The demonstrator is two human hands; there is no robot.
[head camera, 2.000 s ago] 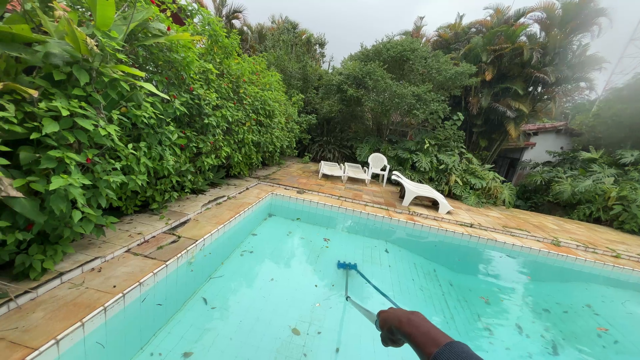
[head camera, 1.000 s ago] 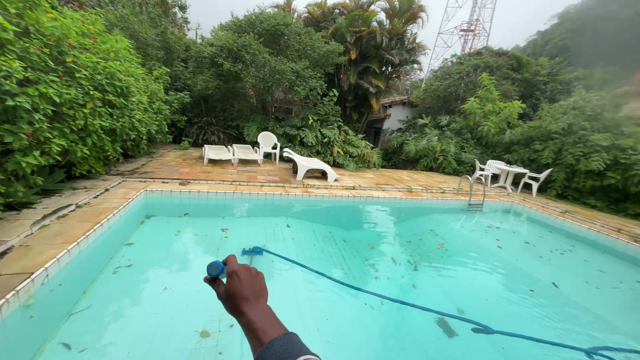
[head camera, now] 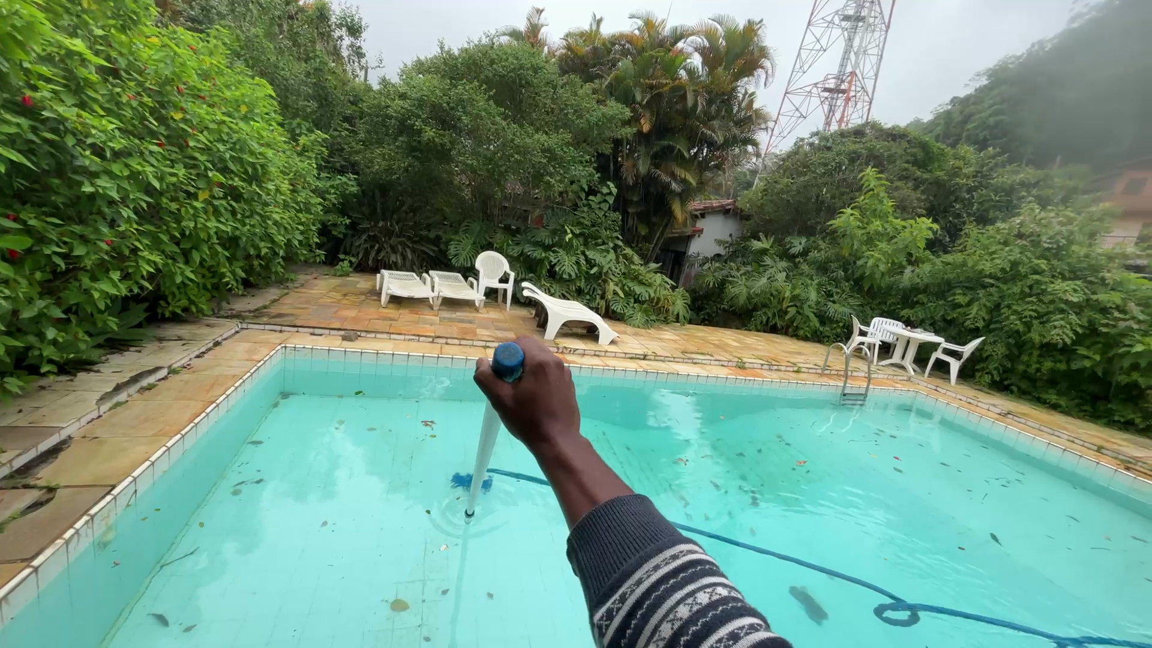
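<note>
My right hand (head camera: 533, 396), below a dark patterned knit sleeve, grips the blue-capped top end of a white pole (head camera: 484, 454). The pole slants down and away from the hand into the pool water, with rings of ripples around the point where it enters. Just behind the pole is a blue pool cleaning head (head camera: 472, 481), and a blue hose (head camera: 792, 560) runs from it toward the lower right, with a loop in it. Whether the pole joins the cleaning head cannot be told. My left hand is out of the frame.
Leaves lie scattered in the pool. A tiled pool edge (head camera: 171, 450) runs along the left. Beyond the far edge stand white loungers (head camera: 569, 310) and a white plastic chair (head camera: 493, 270). At the right are a metal pool ladder (head camera: 855, 373) and a white table (head camera: 907, 340) with chairs.
The view has swung right since the first frame. My right hand stays on the pole; its arm now reaches up higher in the view, and the pole's length shows below the hand.
</note>
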